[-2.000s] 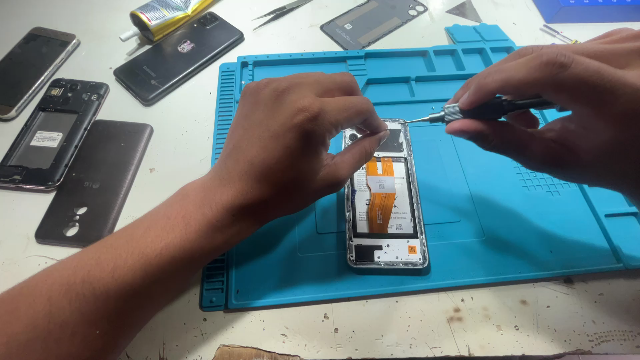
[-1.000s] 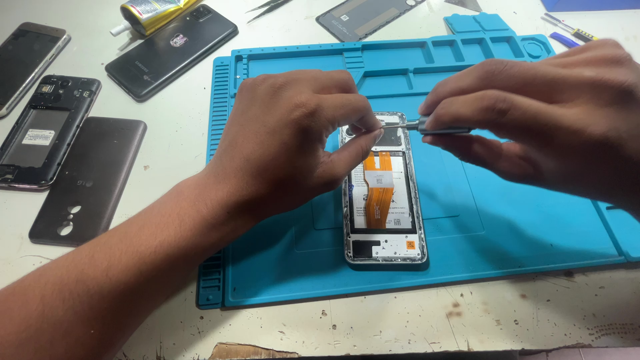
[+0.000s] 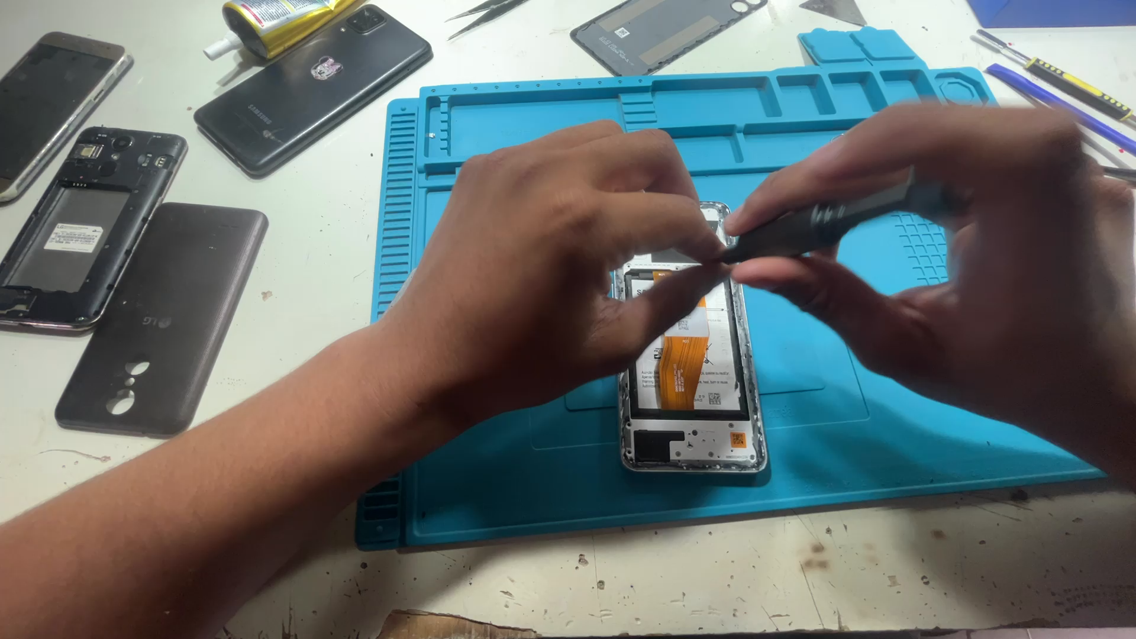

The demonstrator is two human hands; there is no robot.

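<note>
An opened smartphone (image 3: 694,444) lies upright in view on a blue silicone repair mat (image 3: 497,497), its battery and orange flex cable (image 3: 682,364) showing. My right hand (image 3: 967,231) grips a dark screwdriver (image 3: 799,229), slightly blurred, which points left. Its tip meets the pinched thumb and forefinger of my left hand (image 3: 568,257), above the phone's upper part. Whether a screw or the tip itself is between those fingertips cannot be seen. Both hands hide much of the phone's top end.
On the left lie a phone with its screen up (image 3: 58,98), an opened phone (image 3: 84,222), a brown back cover (image 3: 169,311) and a black Samsung phone (image 3: 311,89) beside a yellow tube (image 3: 275,27). Tweezers (image 3: 488,11), a grey back cover (image 3: 657,35) and a yellow-black tool (image 3: 1065,80) lie behind.
Two seconds ago the screwdriver's metal shaft reached the phone's top edge, clear of my left fingers. Now its tip is at my left fingertips, and my right hand has come closer to my left.
</note>
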